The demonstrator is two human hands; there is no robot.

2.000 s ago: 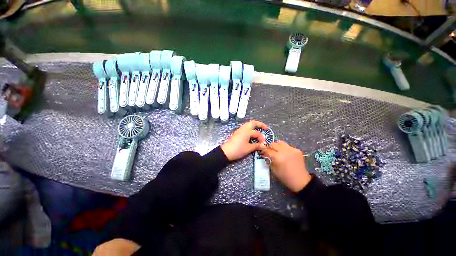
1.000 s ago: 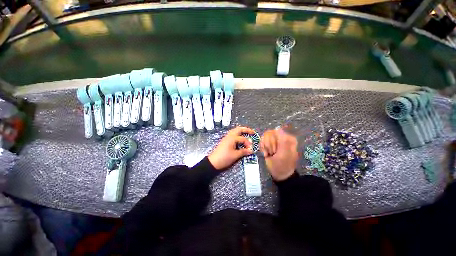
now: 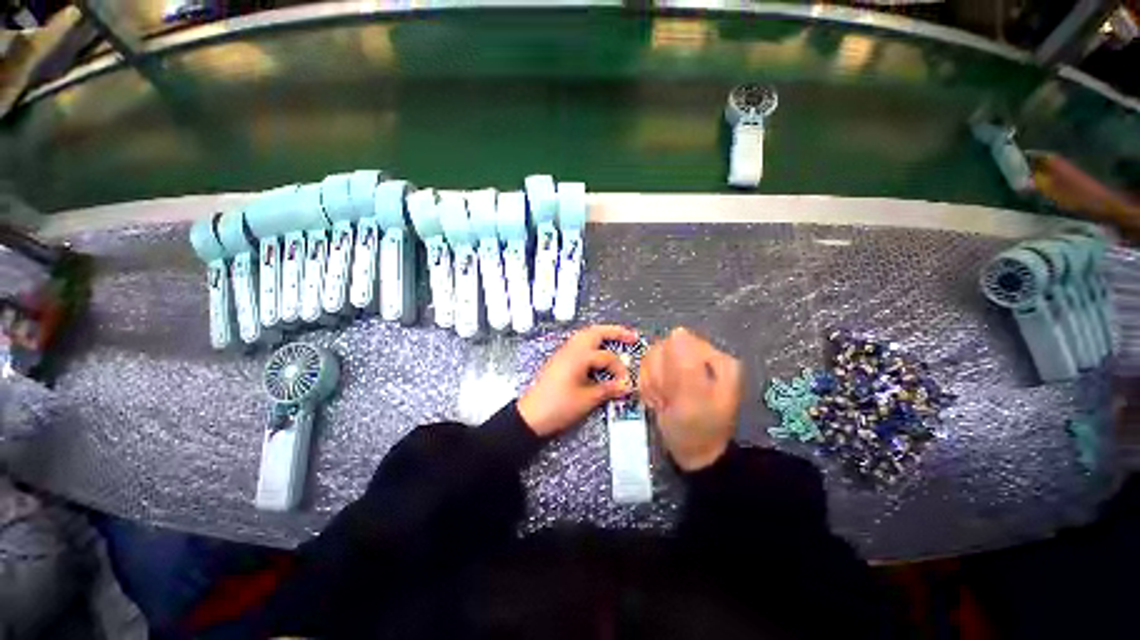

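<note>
A mint handheld fan lies on the silvery bench cover in front of me, its head up and its handle toward me. My left hand holds the left side of the fan head with thumb and fingers. My right hand is curled over the right side of the head, slightly blurred. It hides part of the grille, and I cannot tell whether it holds something. Small mint parts lie right of my hand, beside a loose pile of dark, blue and silvery pieces.
A row of mint fans stands at the back left. One fan lies at the left. More fans stand at the far right. The green conveyor belt carries a fan. Another person's hand reaches in at the right.
My view has tilted and shifted. Both hands stay at the fan head, and my right hand has turned over it. Another person's hand has appeared by the fan on the belt at the right.
</note>
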